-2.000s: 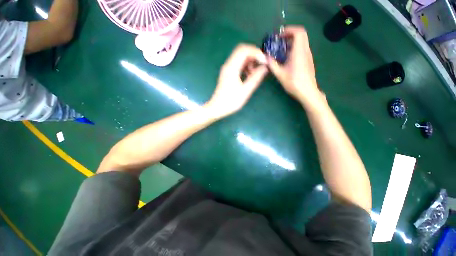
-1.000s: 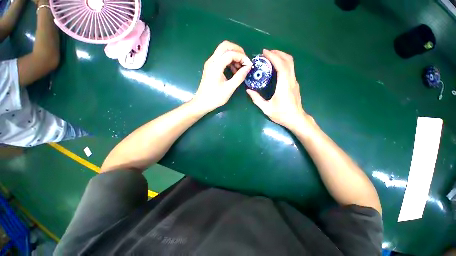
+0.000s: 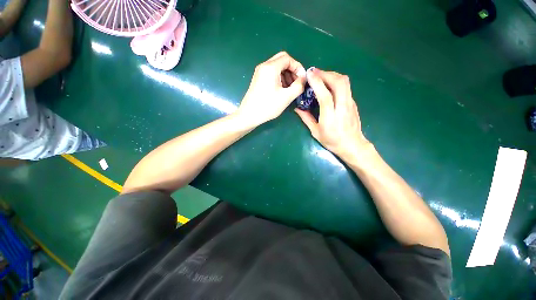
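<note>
A round dark blue-black motor assembly (image 3: 306, 99) with shiny detail is held between my hands above the green bench, partly hidden by my right hand. My right hand (image 3: 333, 108) holds it, with the thumb at its lower side and the index fingertip raised to meet my left fingertips. A small white spot shows at that fingertip; I cannot tell if it is a cover or a part. My left hand (image 3: 275, 88) is pinched at the unit's upper left edge; what lies between its fingertips is hidden.
A pink fan (image 3: 161, 44) stands at upper left, beside another person's arm (image 3: 50, 50). Black housings (image 3: 470, 16) lie at upper right, one cut by the right edge, with a dark round unit (image 3: 532, 119) below. A white strip (image 3: 498, 206) lies at right on the green bench (image 3: 258, 170).
The right index finger has moved in to meet the left fingertips, and the unit, face-on one second ago, is now more covered. The view has shifted, bringing more black housings into the picture.
</note>
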